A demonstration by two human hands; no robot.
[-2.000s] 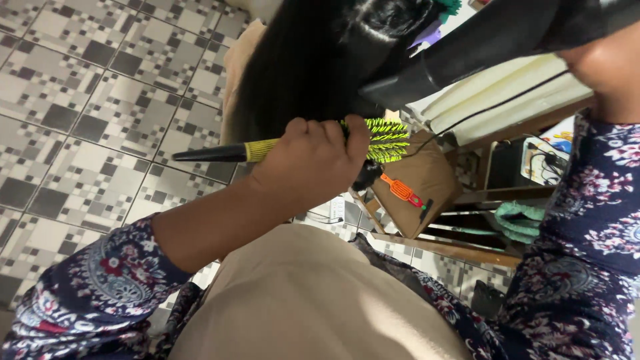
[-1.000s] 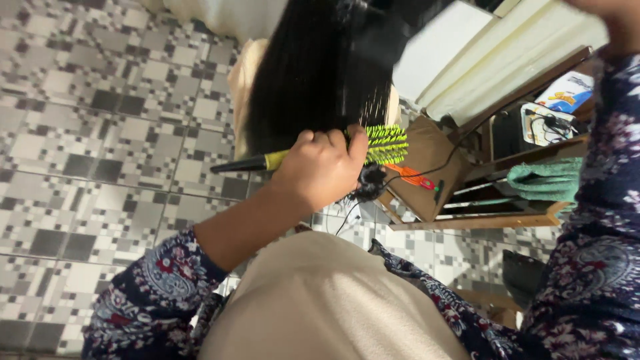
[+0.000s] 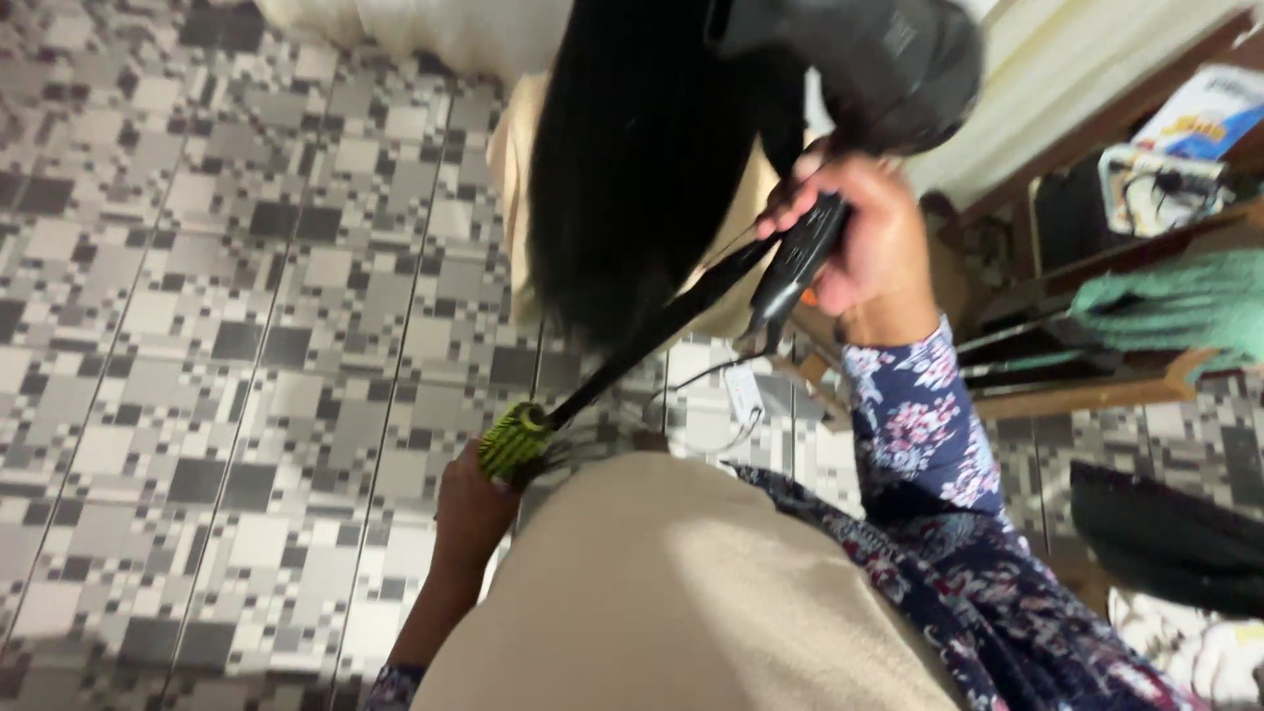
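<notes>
Long black hair (image 3: 642, 178) of a person hangs at the top centre over a beige cloth. In my right hand (image 3: 869, 227) is the handle of a black hair dryer (image 3: 879, 69); its nozzle lies at the hair. A thin lock of hair runs from beside the right hand down to the yellow-green bristles of a round hairbrush (image 3: 515, 442). My left hand (image 3: 477, 504) is closed around the brush at lower centre, close to my beige apron. The brush handle is hidden.
On the right, a wooden shelf (image 3: 1096, 397) bears a green towel (image 3: 1180, 301), a white tray with cords (image 3: 1160, 193) and a printed packet (image 3: 1205, 114). A dark bag-like object (image 3: 1165, 538) lies lower right. A dryer cord trails over the tiled floor (image 3: 257, 346).
My left hand has moved down and toward my body with the brush, and a lock now stretches from it. The right hand and dryer have come into fuller view beside the hair.
</notes>
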